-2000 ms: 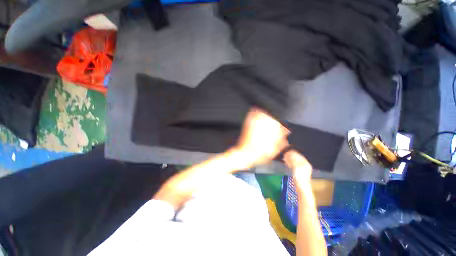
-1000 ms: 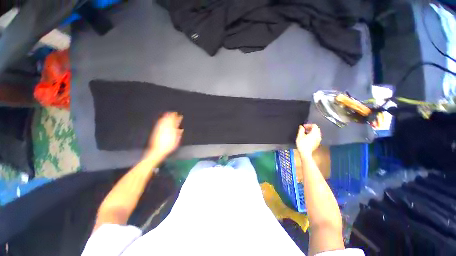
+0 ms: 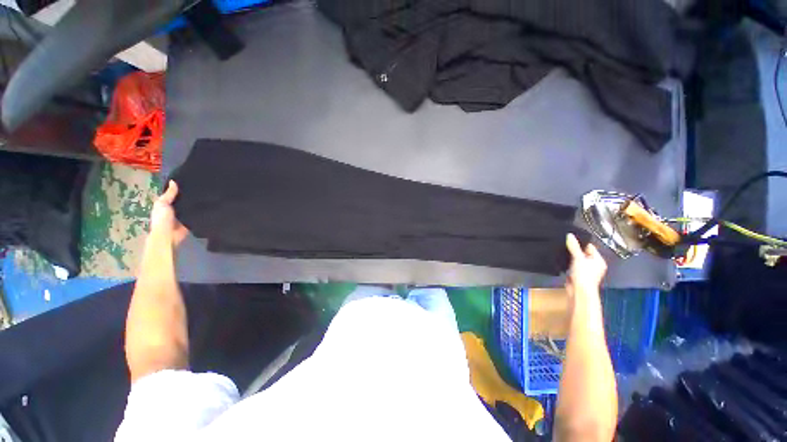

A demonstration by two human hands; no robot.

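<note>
A black trouser leg (image 3: 371, 207) lies lengthwise across the grey pressing table (image 3: 285, 104), wider at the left end and narrower at the right. My left hand (image 3: 168, 211) holds the lower corner of the wide left end, with the fingers partly hidden by the cloth. My right hand (image 3: 584, 261) grips the narrow right end near its lower corner. The steam iron (image 3: 628, 223), silver with an orange-brown handle, stands just right of the narrow end, not held.
A crumpled black garment heap (image 3: 483, 60) lies on the far side. An orange-red bag (image 3: 135, 121) is at left. A blue crate (image 3: 539, 345) and a yellow cloth (image 3: 496, 380) are below the front edge. A yellow hose (image 3: 746, 229) and black cable run right from the iron.
My left hand has moved left from the leg's middle to its wide end and holds it. The cloth's left end has changed shape. Earlier, both hands were together over the folded cloth.
</note>
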